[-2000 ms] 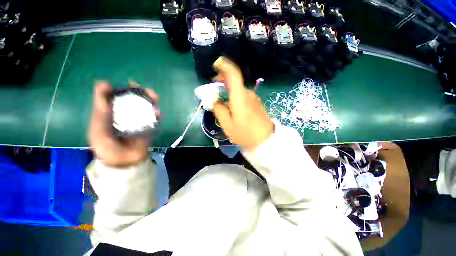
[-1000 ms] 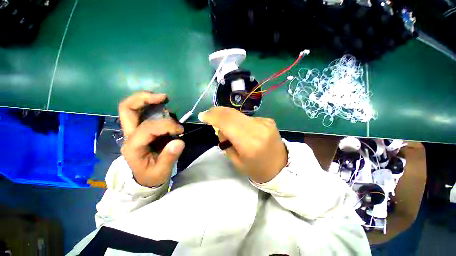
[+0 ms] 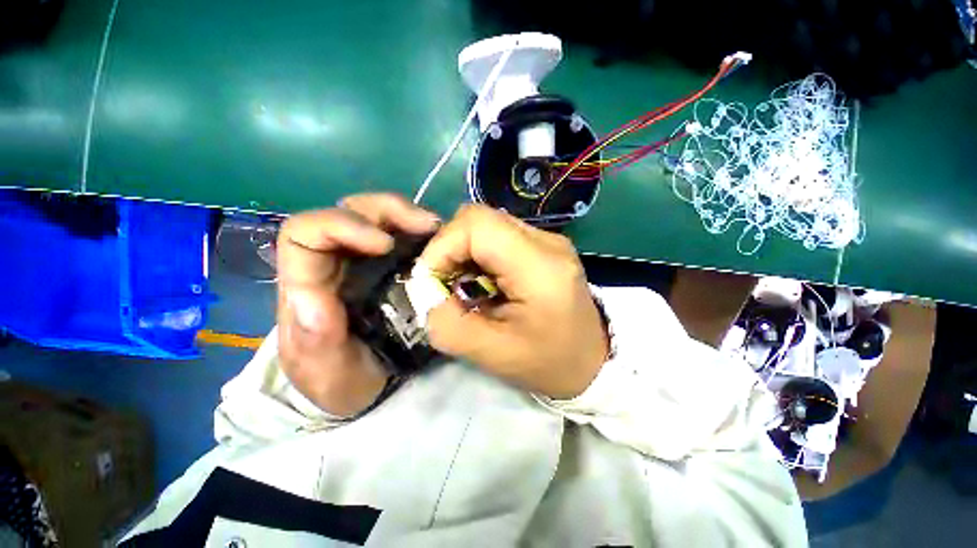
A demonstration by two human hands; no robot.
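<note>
My left hand [image 3: 327,305] holds the front camera module [image 3: 399,310], a black round cup with silvery parts inside, tilted, near my body at the bench edge. My right hand [image 3: 520,300] is at the module's open side, with its fingers closed on a small dark and yellow piece [image 3: 474,290]; what it is cannot be told. The fingers hide much of the module. The rear housing [image 3: 536,166] stands on the green bench with its dark round end open. Wire leads [image 3: 654,116], red, yellow and black, run from it to the right.
The white mounting bracket [image 3: 512,64] and pigtail cable [image 3: 448,155] are behind and left of the housing. A tangled pile of whitish loops [image 3: 777,166] lies right. A carton [image 3: 900,375] of camera units is lower right. Blue bins [image 3: 75,278] are lower left. Dark modules line the back.
My hands have come together at the module, my right hand moving left to it. The bench view has shifted, so the housing and loops appear higher and farther right.
</note>
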